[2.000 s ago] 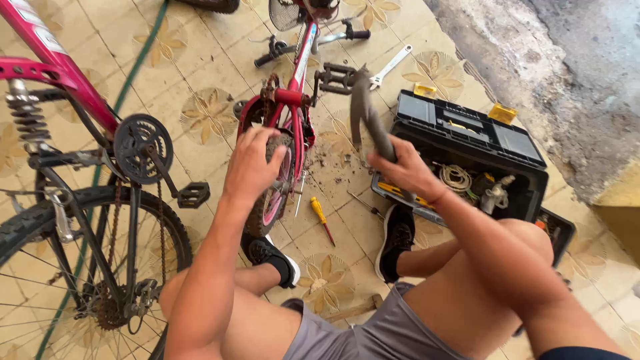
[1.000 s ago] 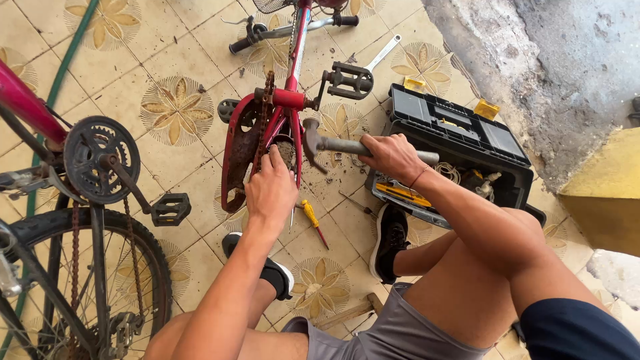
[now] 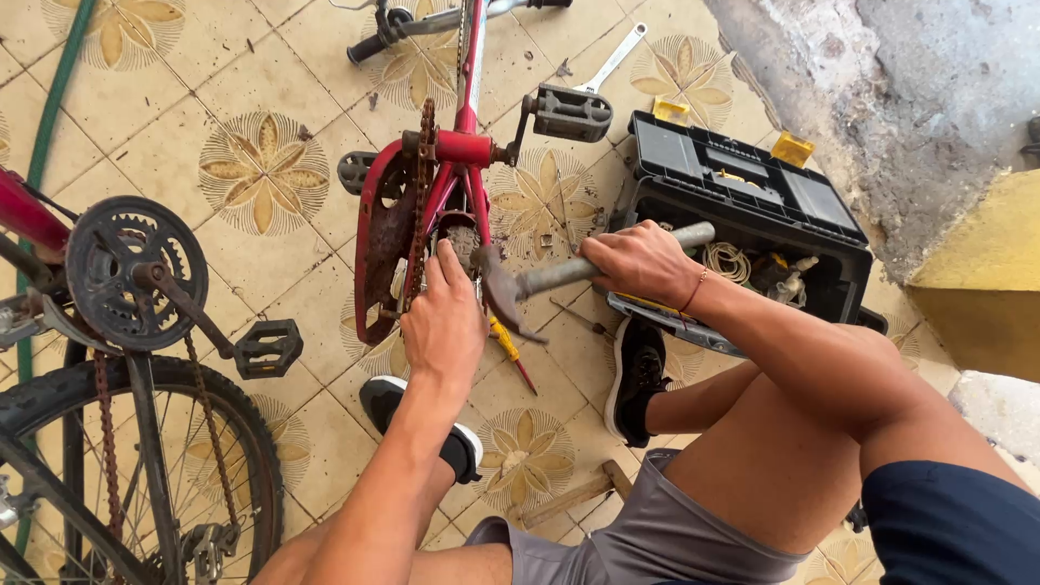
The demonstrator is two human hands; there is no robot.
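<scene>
My right hand [image 3: 642, 264] grips the handle of a claw hammer [image 3: 561, 277], whose head is close beside the rear of a small red bicycle frame [image 3: 465, 148]. At the bicycle's rear wheel [image 3: 461, 242], next to the rusty chain [image 3: 422, 195] and red chain guard [image 3: 375, 244], is my left hand [image 3: 445, 321]. Its fingers point at the tyre; whether they hold anything is hidden. A yellow-handled screwdriver [image 3: 510, 349] lies on the tiles below the hammer head. An adjustable wrench [image 3: 615, 58] lies beyond the bicycle's pedal [image 3: 573, 114].
An open black toolbox [image 3: 845, 219] with cord and tools stands at right, near a yellow step [image 3: 983, 276]. A larger bicycle's wheel [image 3: 264, 487] and chainring [image 3: 136, 272] are at left, beside a green hose [image 3: 50, 130]. My shoes [image 3: 638, 378] flank the screwdriver.
My left hand, raised with fingers spread two seconds ago, has come down to the small bicycle's rear wheel. The hammer, held higher and upright before, now lies across toward that wheel.
</scene>
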